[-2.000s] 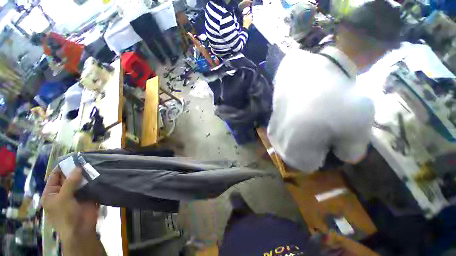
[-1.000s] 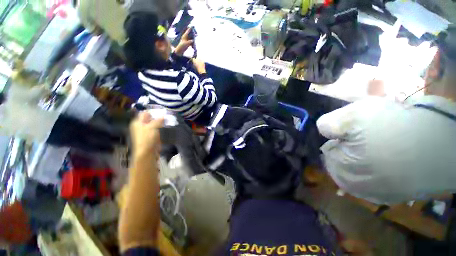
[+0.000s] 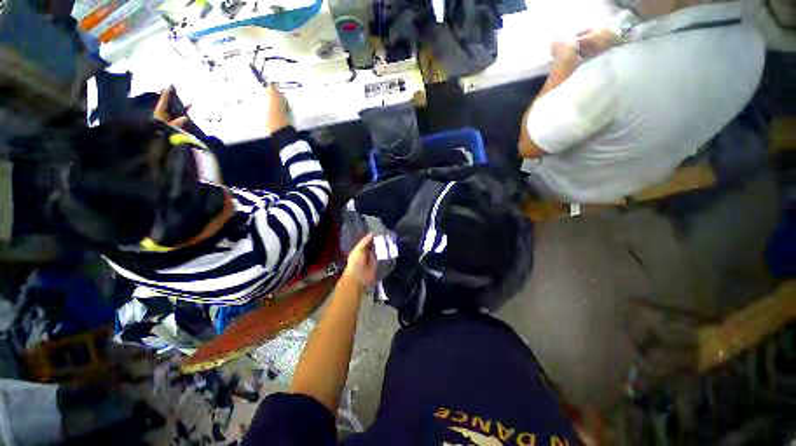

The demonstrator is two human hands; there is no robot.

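Note:
My left hand is in the middle of the view, its arm stretched forward. It holds a grey cloth piece with white labels at the fingers. The grey piece is at the left edge of a heap of dark garments, and where it ends against the heap is unclear. The heap lies on a blue crate and has white stripes on its cloth. My right hand cannot be made out; only a blurred bit of skin shows by my shirt at the bottom edge.
A person in black-and-white stripes sits at a white sewing table on the left. A person in a pale shirt sits on a wooden bench on the right. Scraps lie on the floor at lower left.
The view has turned and moved closer to the dark heap and crate. My left hand has brought the grey piece from in front of the striped worker to the heap's left edge.

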